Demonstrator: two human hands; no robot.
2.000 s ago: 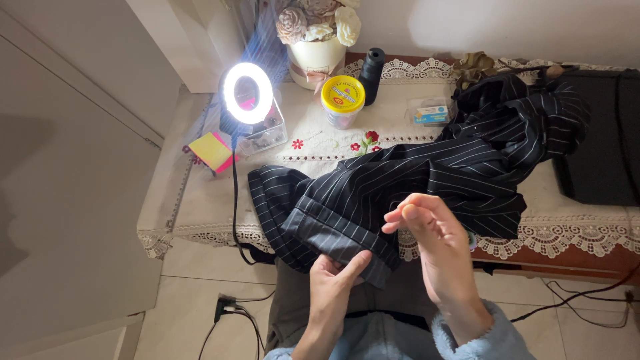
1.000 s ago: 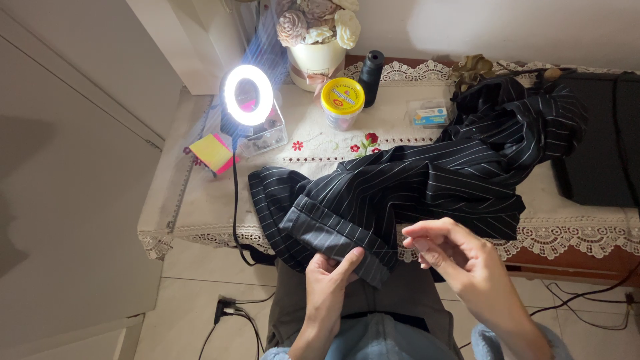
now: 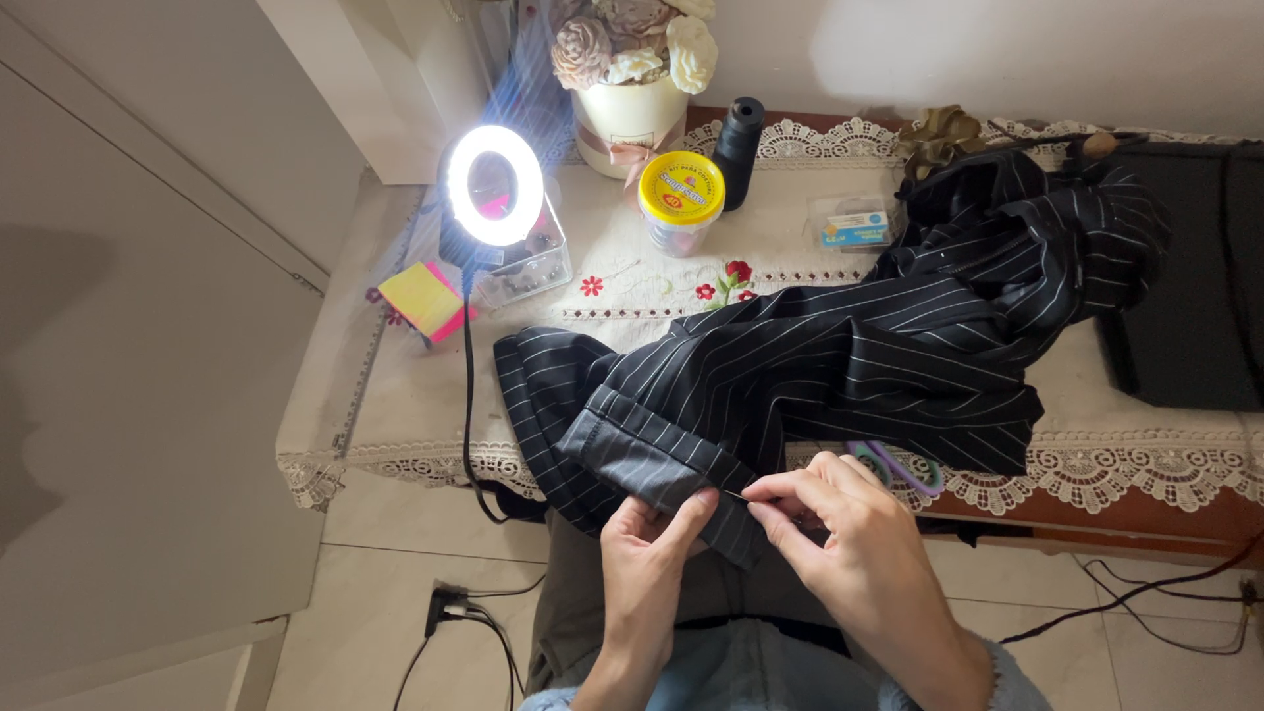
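Observation:
Black pinstriped trousers (image 3: 889,336) lie across the table and hang over its front edge. A leg end is folded back, showing the greyer inner side of the hem (image 3: 632,456). My left hand (image 3: 647,563) pinches this folded hem between thumb and fingers. Just right of it, my right hand (image 3: 854,548) holds a thin sewing needle (image 3: 733,495) between thumb and index finger, its point at the cloth beside my left thumb. Any thread is too fine to make out. Purple and green scissors handles (image 3: 913,472) show partly under the trousers, behind my right hand.
A lit ring lamp (image 3: 538,188) stands at the left, near a clear plastic box (image 3: 538,281) and sticky notes (image 3: 423,299). Behind are a yellow-lidded tub (image 3: 681,197), a black thread cone (image 3: 738,153) and a flower pot (image 3: 629,118). Cables (image 3: 1116,597) run below at right.
My right hand, earlier raised apart from the cloth, has come left to the hem beside my left hand. The needle now shows plainly between its fingertips. My left hand still pinches the fold.

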